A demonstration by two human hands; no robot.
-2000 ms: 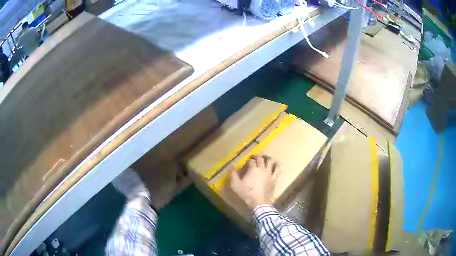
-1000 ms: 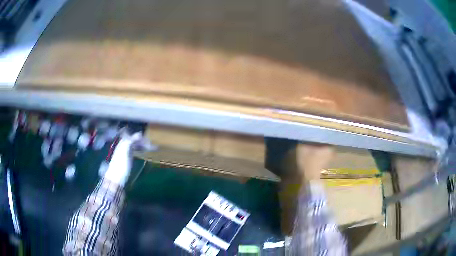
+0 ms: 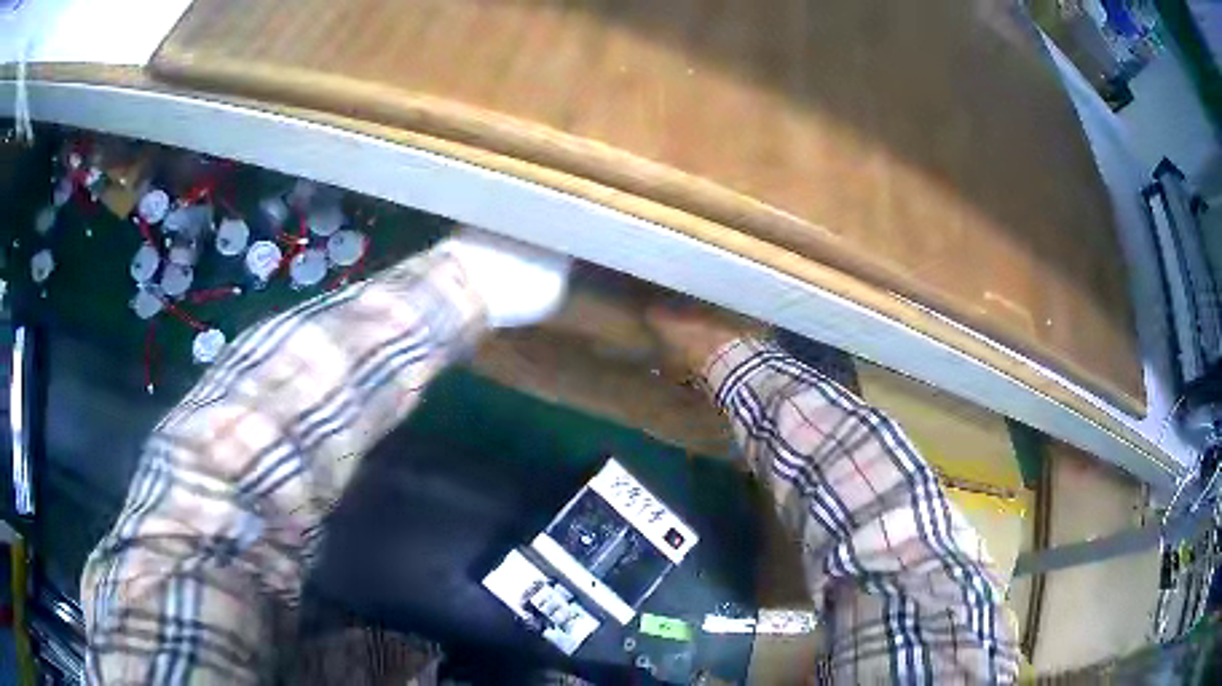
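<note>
A brown cardboard carton (image 3: 590, 375) lies under the raised shelf, its upper part hidden by the shelf edge. My left hand (image 3: 516, 279), in a white glove, reaches to the carton's left part; its fingers are hidden. My right hand (image 3: 684, 332), bare and blurred, is at the carton's right part, partly under the shelf edge; its fingers cannot be made out. Whether either hand grips the carton cannot be told.
Silver discs with red wires (image 3: 264, 257) lie loose at the left. A black-and-white printed rectangle (image 3: 610, 536) and a green strip (image 3: 665, 626) lie on the dark bench mat. A yellow-taped carton (image 3: 938, 429) stands at right. The white shelf edge (image 3: 643, 255) crosses above my hands.
The view has turned left from the taped carton. Since one second ago, my left hand has moved right along the carton, and my right hand has moved left onto it, off the taped carton's side.
</note>
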